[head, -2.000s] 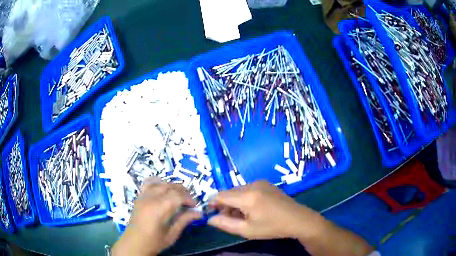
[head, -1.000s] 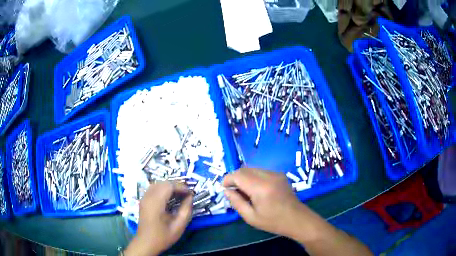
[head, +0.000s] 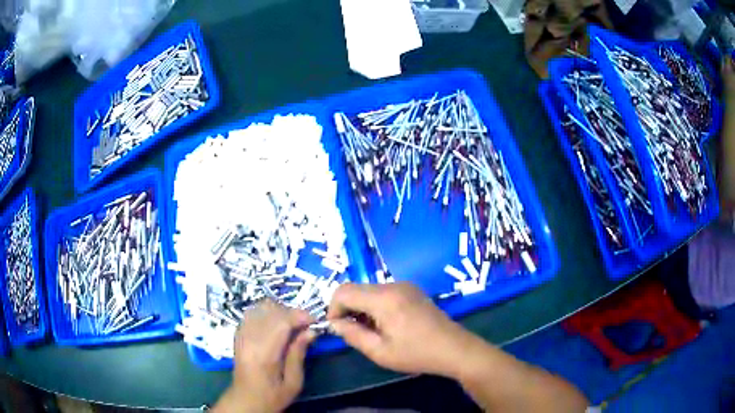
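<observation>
My left hand [head: 270, 343] and my right hand [head: 387, 327] meet over the near edge of the middle blue tray [head: 211, 363]. Between their fingertips is a small silver and white piece [head: 320, 327], mostly hidden by the fingers; both hands seem to grip it. White plastic sleeves [head: 254, 165] fill the middle tray, with short silver metal tubes [head: 258, 262] over the near part. The right tray [head: 546, 270] holds thin silver rods [head: 427, 133] with dark red parts, and a few loose white sleeves [head: 471, 270] near its front.
Trays of silver pieces stand at left [head: 149, 97], [head: 109, 266]. More rod trays [head: 645, 137] overlap at right. White card [head: 379, 36], plastic bags [head: 89, 32] and brown cloth [head: 564, 28] lie behind. A red stool [head: 637, 327] is below right. Part of another person shows at the right edge.
A second ago my hands were apart over the tubes and the tray's near right part; now they have come together at the fingertips. The view has shifted slightly.
</observation>
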